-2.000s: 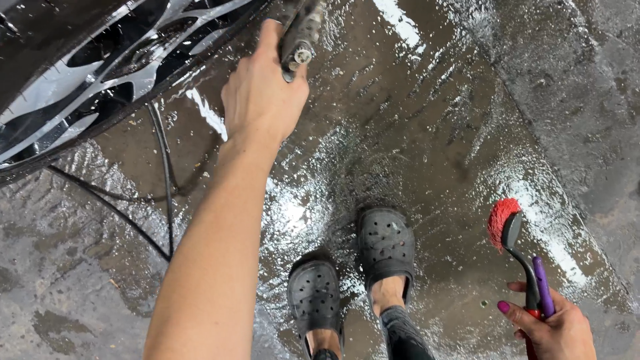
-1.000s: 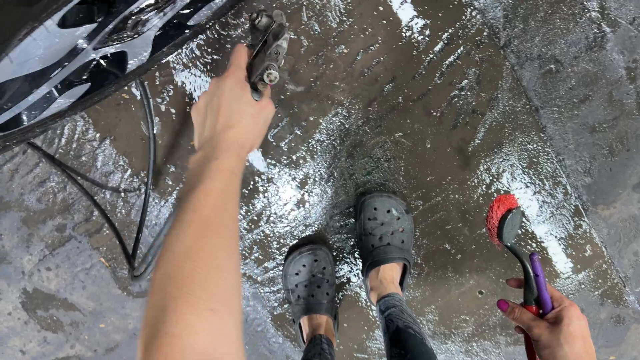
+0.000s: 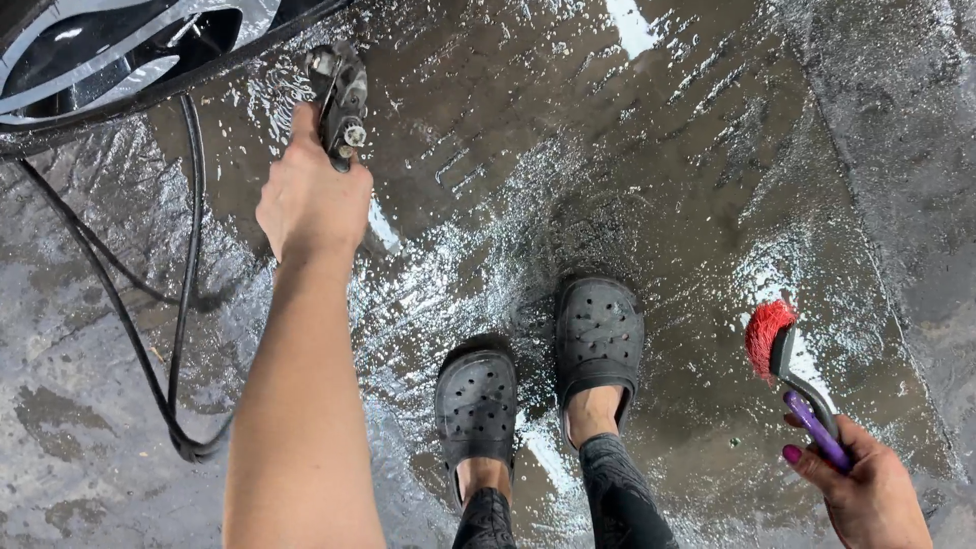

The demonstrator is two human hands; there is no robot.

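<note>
My left hand (image 3: 316, 194), arm stretched forward, grips a dark, dirty spray gun (image 3: 341, 103) by its lower end; its far end points toward the top of the view, close beside the wheel. Most of its grip is hidden by my fingers. At the lower right, my right hand (image 3: 873, 476) is closed around a brush (image 3: 770, 339) with red bristles and a curved dark handle, together with a slim purple handle (image 3: 817, 433) whose far end is hidden. The red bristles are held up over the wet floor, facing left.
A car wheel (image 3: 137, 53) with a grey and black rim fills the upper left corner. Black hose (image 3: 194, 252) loops across the floor below it. My feet in dark clogs (image 3: 598, 328) stand on the wet, foamy concrete floor (image 3: 488, 99). A floor seam runs down the right side.
My left hand with the spray gun has moved left and down in the view, and more of the gun shows. The hose loop has shifted. My right hand still holds the brush in much the same place.
</note>
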